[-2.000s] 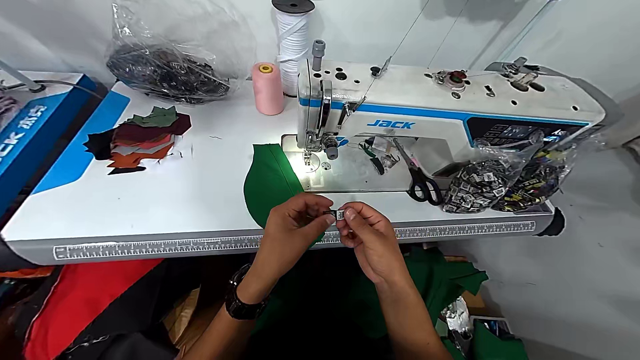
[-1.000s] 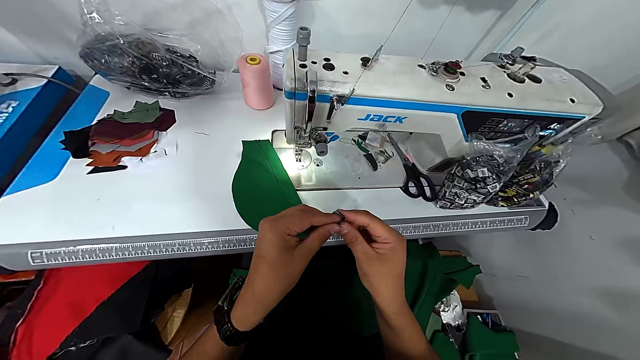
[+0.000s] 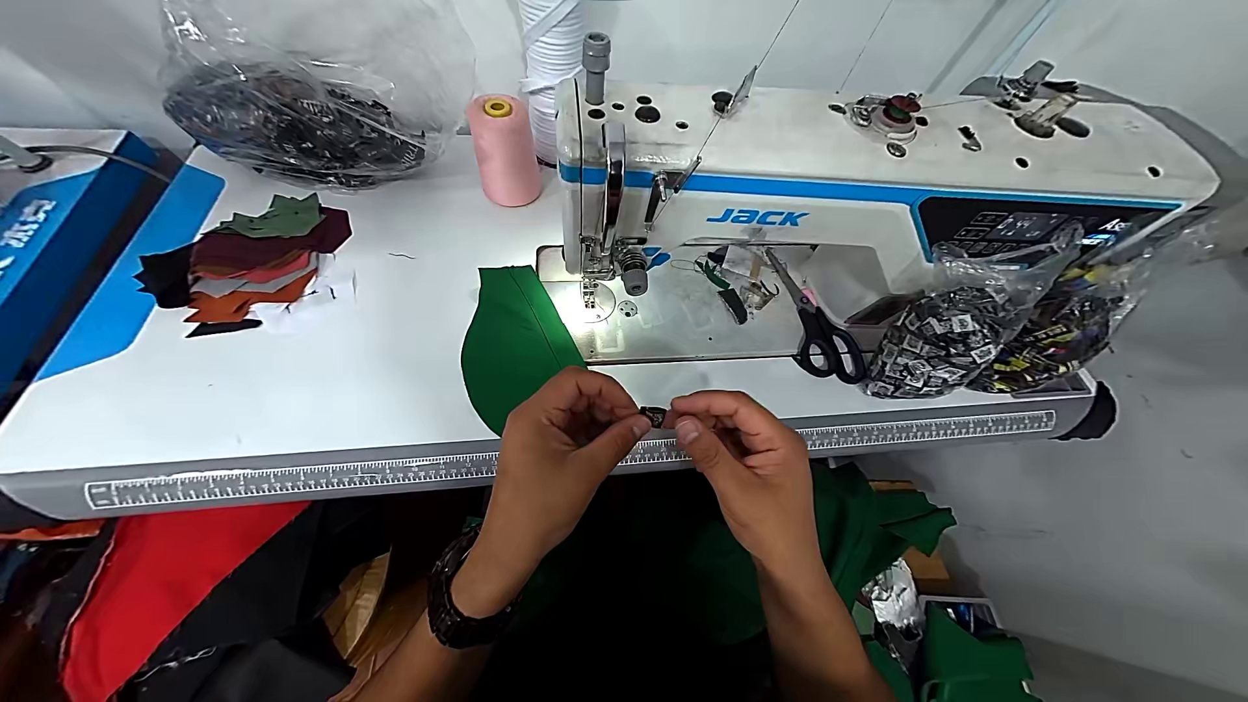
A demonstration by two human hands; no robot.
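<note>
My left hand [image 3: 570, 453] pinches a small dark label [image 3: 653, 417] between thumb and forefinger above the table's front edge. At the label's other end are the fingertips of my right hand [image 3: 746, 463], close together; whether they grip it is hard to tell. A green fabric piece [image 3: 512, 341] with a seam line lies flat just beyond my left hand, its right edge beside the lit presser foot [image 3: 589, 292] of the white sewing machine [image 3: 819, 166]. Black-handled scissors [image 3: 824, 336] rest on the machine bed, beyond my right hand.
Fabric scraps [image 3: 258, 258] are stacked at left, near a plastic bag of dark items [image 3: 302, 127]. A pink thread cone [image 3: 505, 151] stands by a white tape roll [image 3: 552, 78]. Bags of small labels [image 3: 936, 336] sit at right. Green fabric [image 3: 868, 517] hangs below the table edge, which bears a ruler strip [image 3: 292, 478].
Both hands stay together at the small label. Their fingertips, closed over it one second ago, are now farther apart, and more of the label shows between them.
</note>
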